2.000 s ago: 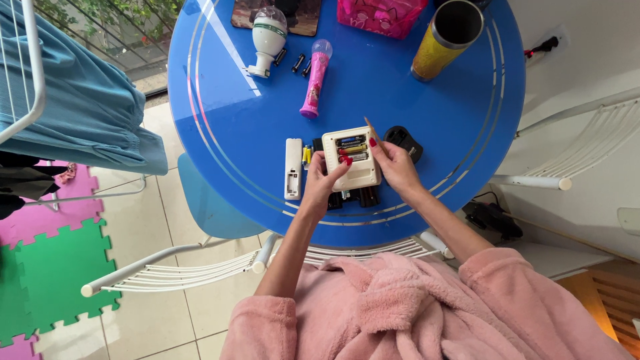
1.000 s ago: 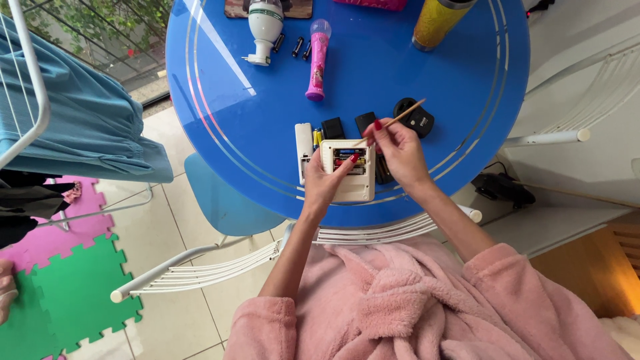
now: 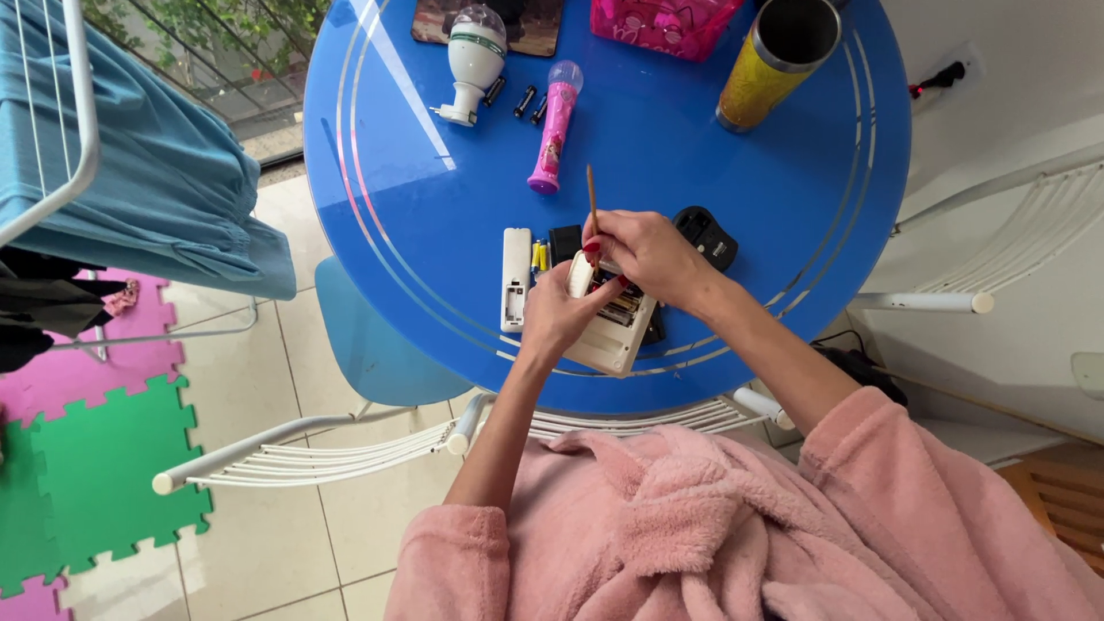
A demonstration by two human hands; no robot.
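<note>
My left hand (image 3: 561,312) holds a white battery-powered device (image 3: 617,349) near the front edge of the blue table, its open compartment showing several batteries (image 3: 619,309). Between the fingers of my right hand (image 3: 647,254) is a thin wooden stick (image 3: 592,194), upper end pointing away from me; its lower end is hidden at the compartment. To the left lie a white remote control (image 3: 516,280) with an open battery bay and yellow batteries (image 3: 539,256). A black object (image 3: 565,243) lies just behind the device, and an upturned black computer mouse (image 3: 705,237) is beyond my right hand.
Farther back on the round blue table (image 3: 673,164) are a pink toy microphone (image 3: 556,129), a white bulb-shaped lamp (image 3: 474,65), black batteries (image 3: 524,101), a yellow tumbler (image 3: 768,73) and a pink basket (image 3: 664,26). White chair rails (image 3: 345,457) run along the near edge.
The device is now tilted in my left hand. The stick, slanting to the right one second ago, now points away from me, and my right hand has moved closer to the compartment.
</note>
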